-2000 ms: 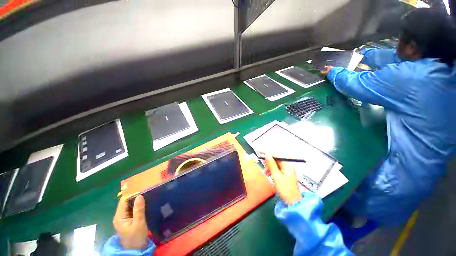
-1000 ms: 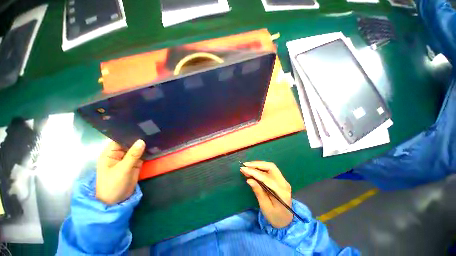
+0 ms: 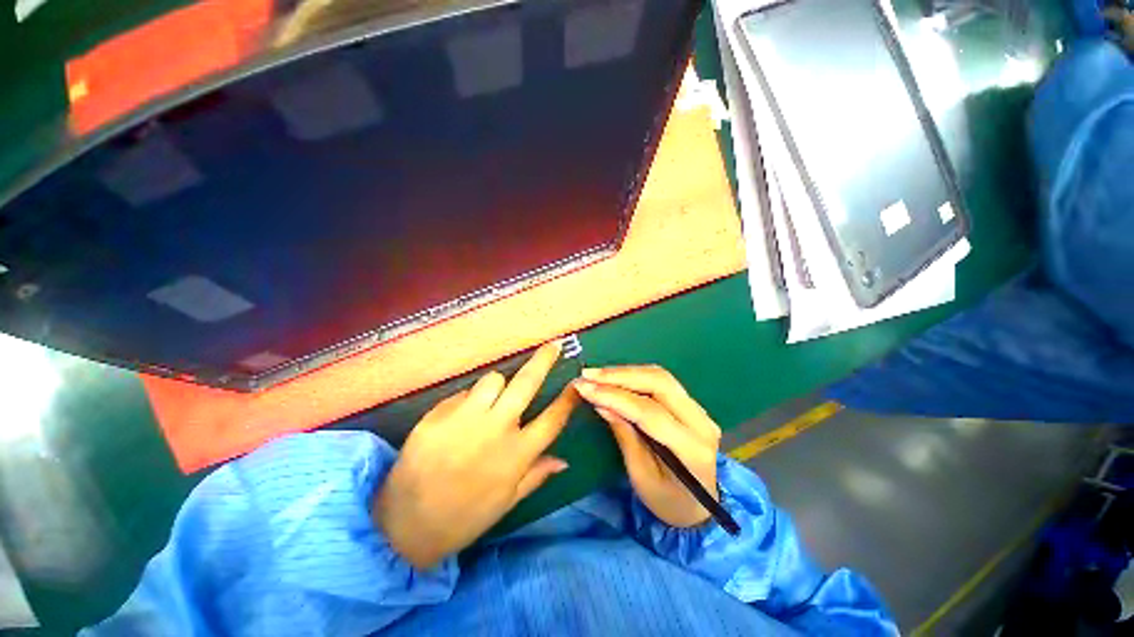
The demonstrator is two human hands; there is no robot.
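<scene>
The large dark tablet housing (image 3: 373,187) stands tilted on the red-orange mat (image 3: 678,237), with pale square patches on its inner face. My left hand (image 3: 479,454) is off the housing, palm down near the bench edge, its fingers spread and holding nothing that I can see. Its fingertips touch the dark part sheet (image 3: 575,346), which is mostly hidden under the hand. My right hand (image 3: 653,436) holds the slim black tweezers (image 3: 688,477). Their tip is hidden at my fingertips, close beside the left fingertips.
Stacked housings (image 3: 858,149) with white separator sheets (image 3: 808,317) lie right of the mat. Another person's blue sleeve and smock (image 3: 1082,187) are at the right. A white sheet (image 3: 15,585) shows at the lower left. The floor with a yellow line lies beyond the bench edge.
My left hand has let go of the housing's lower left corner and moved right to the part sheet. The housing still leans. My right hand stays near the sheet; the view has moved closer.
</scene>
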